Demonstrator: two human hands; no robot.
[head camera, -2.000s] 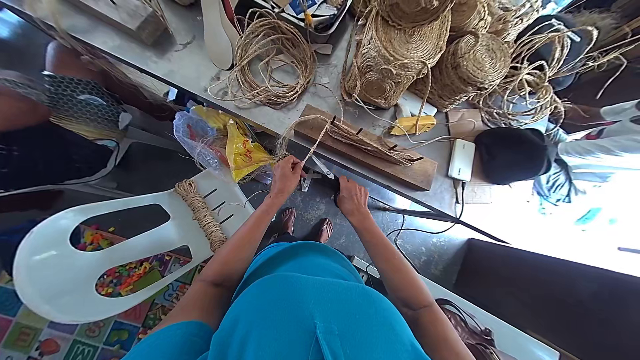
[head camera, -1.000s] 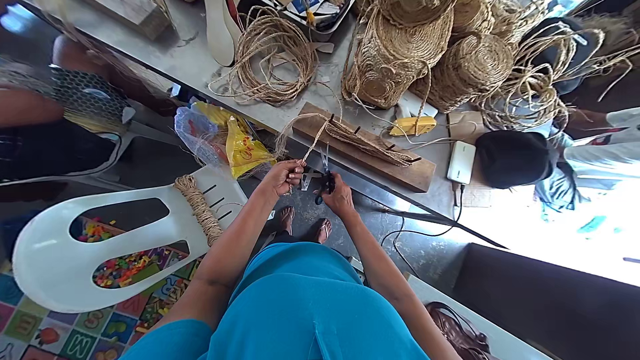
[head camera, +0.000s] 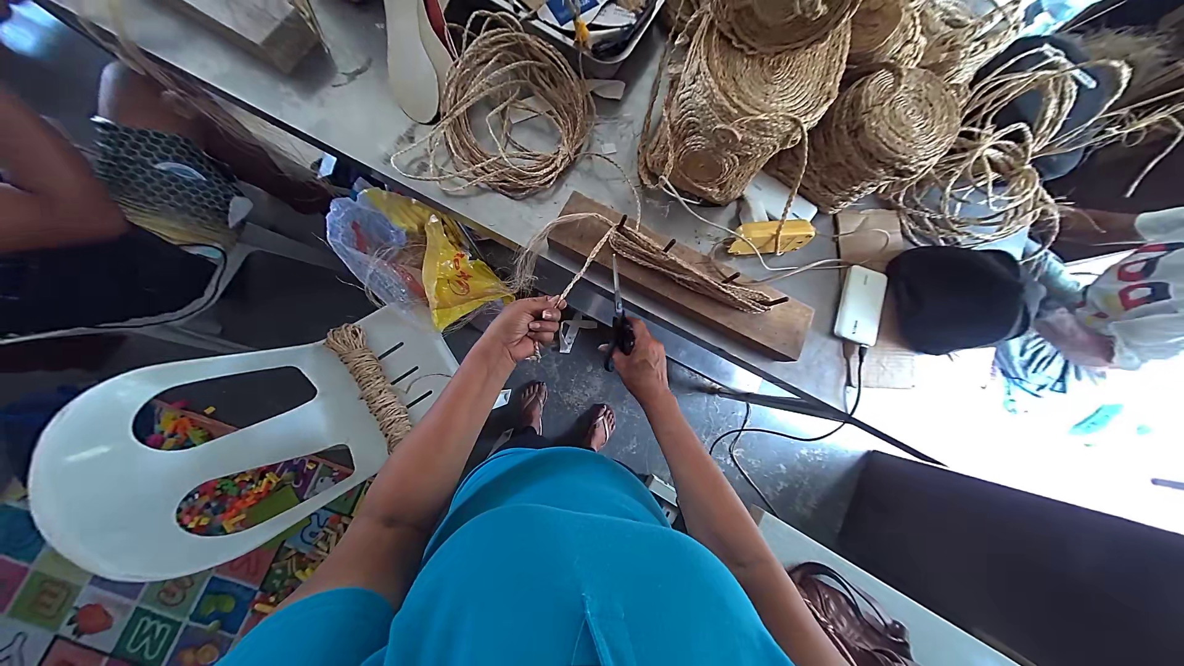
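My left hand pinches the end of a braided natural-fibre cord, pulled taut from the nearest peg of a wooden board at the table edge. More cord is wound along the board's several dark pegs. My right hand holds black-handled scissors, their blades pointing up toward the cord by that first peg. Whether the blades touch the cord cannot be told. Loose fibres hang left of the taut cord.
On the metal table lie a coil of cord, coiled-rope baskets, a yellow tool and a white power bank. A white plastic chair holds a fibre bundle at left. Other people sit at left and right.
The scissors, low beside the board one second ago, have their blades raised nearer the first peg. My left hand still holds the cord.
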